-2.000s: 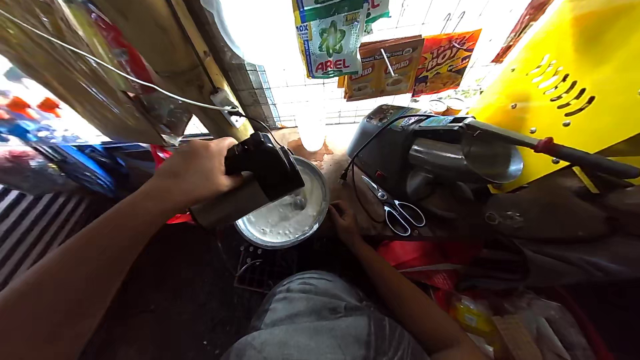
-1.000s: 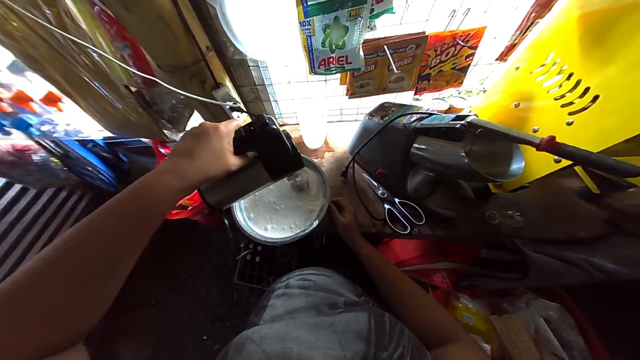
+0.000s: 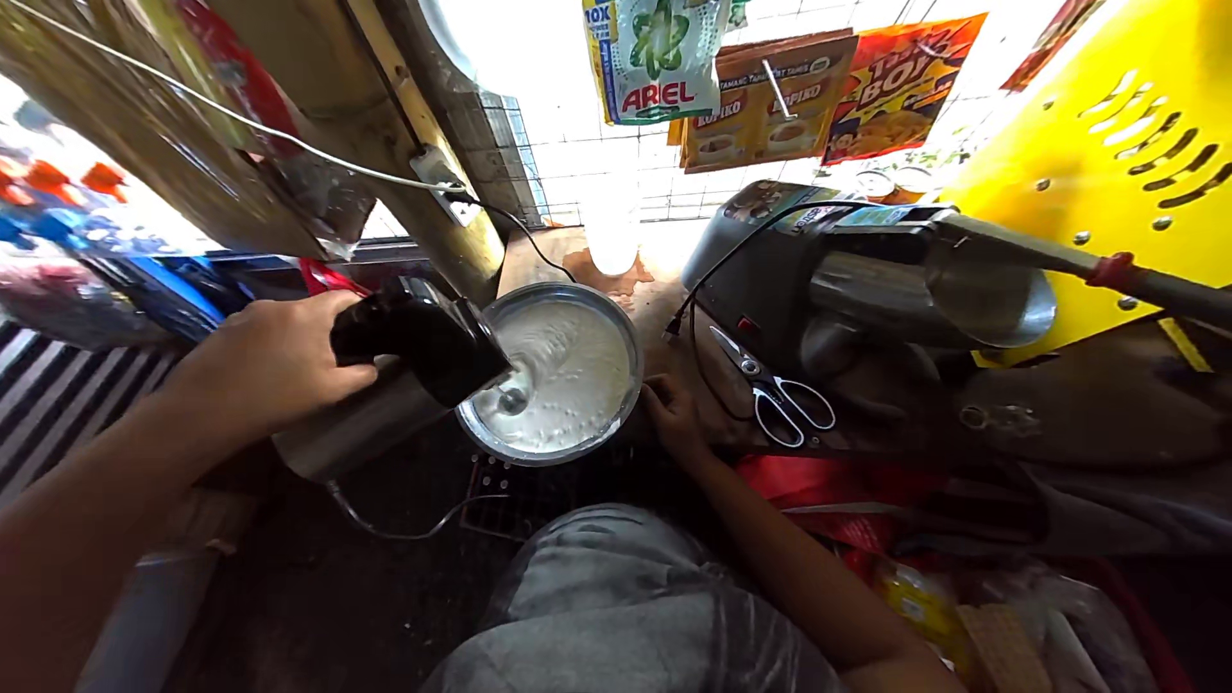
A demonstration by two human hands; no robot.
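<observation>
My left hand (image 3: pixel 279 366) grips the black handle of a black-and-steel handheld appliance (image 3: pixel 433 351), which looks like an electric mixer. Its dark end overhangs the left rim of a round metal bowl (image 3: pixel 630 409). A small round part, perhaps a beater, meets the creamy white mixture (image 3: pixel 573 375) just beyond that end. Ripples mark the mixture's surface. At the bowl's right side is my right hand (image 3: pixel 674 414), fingers curled close to the rim; whether they grip it is hidden. White-handled scissors (image 3: pixel 775 395) lie to the right of this hand.
A grey machine (image 3: pixel 770 250) with a loose black cord and plug stands on the wooden counter (image 3: pixel 664 332), a metal scoop (image 3: pixel 991 298) beside it. A yellow panel (image 3: pixel 1068 192) rises at right. Sachets (image 3: pixel 664 58) hang behind. A power outlet (image 3: pixel 448 183) is mounted on the post.
My left hand has shifted the appliance leftward over the bowl, and the round part now meets the mixture near the left side. My right hand stays by the bowl.
</observation>
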